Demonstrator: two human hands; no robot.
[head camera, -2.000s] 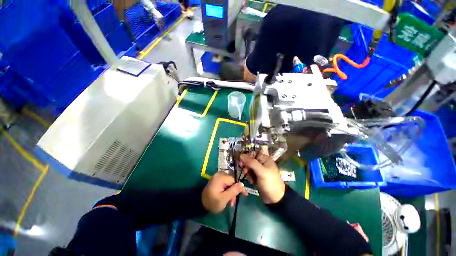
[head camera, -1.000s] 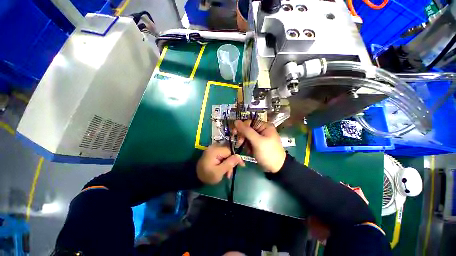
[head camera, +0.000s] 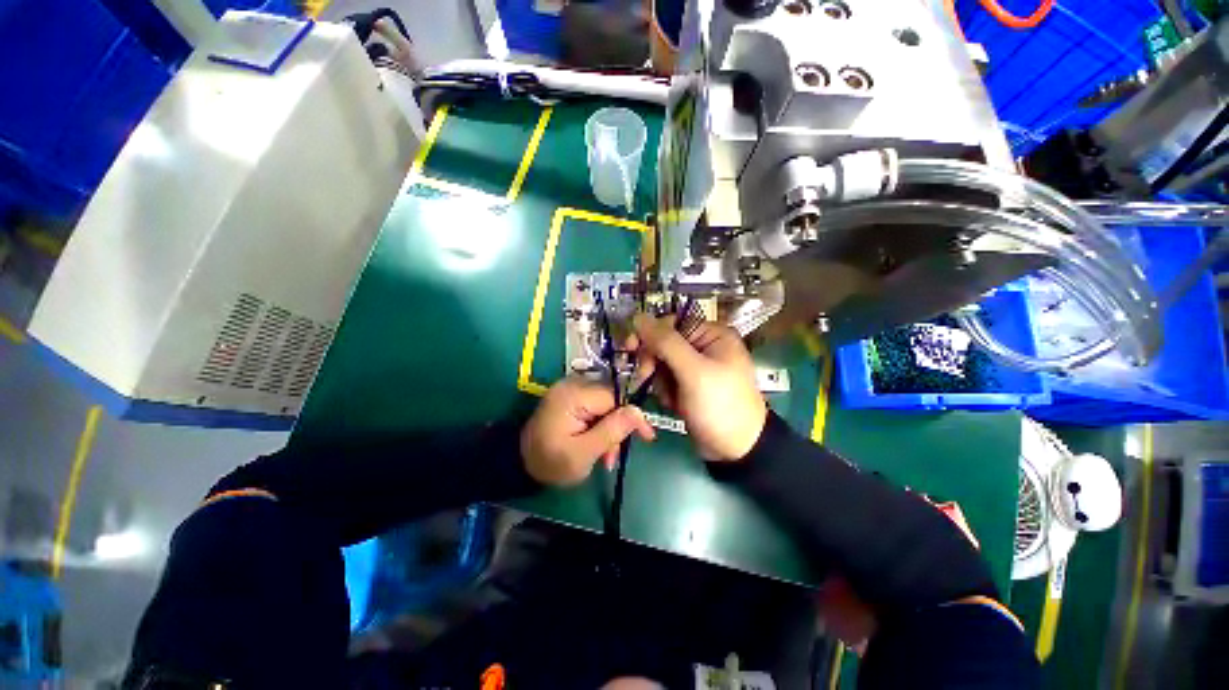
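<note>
A black cable (head camera: 616, 483) runs from the fixture between my hands and hangs over the bench's front edge. My left hand (head camera: 577, 431) pinches it between thumb and fingers just in front of the fixture. My right hand (head camera: 701, 384) holds thin dark wire ends between its fingertips at the silver fixture plate (head camera: 581, 324), under the machine head. Several thin strands spread above my right fingers. The fingertips partly hide the wire ends and the fixture's middle. The large silver machine head (head camera: 863, 121) stands just behind and to the right of my right hand.
A clear plastic cup (head camera: 616, 155) stands behind the fixture. Clear tubing (head camera: 1024, 189) loops right of the machine. A blue parts bin (head camera: 943, 400) holds small dark parts. A white fan (head camera: 1058, 506) is at the right. An off-white cabinet (head camera: 243, 229) stands left. Yellow tape marks the green bench (head camera: 404, 364).
The view has tilted down and moved closer to the bench since the earliest frame. My hands stay at the fixture with the cable, with only slight shifts of the fingers.
</note>
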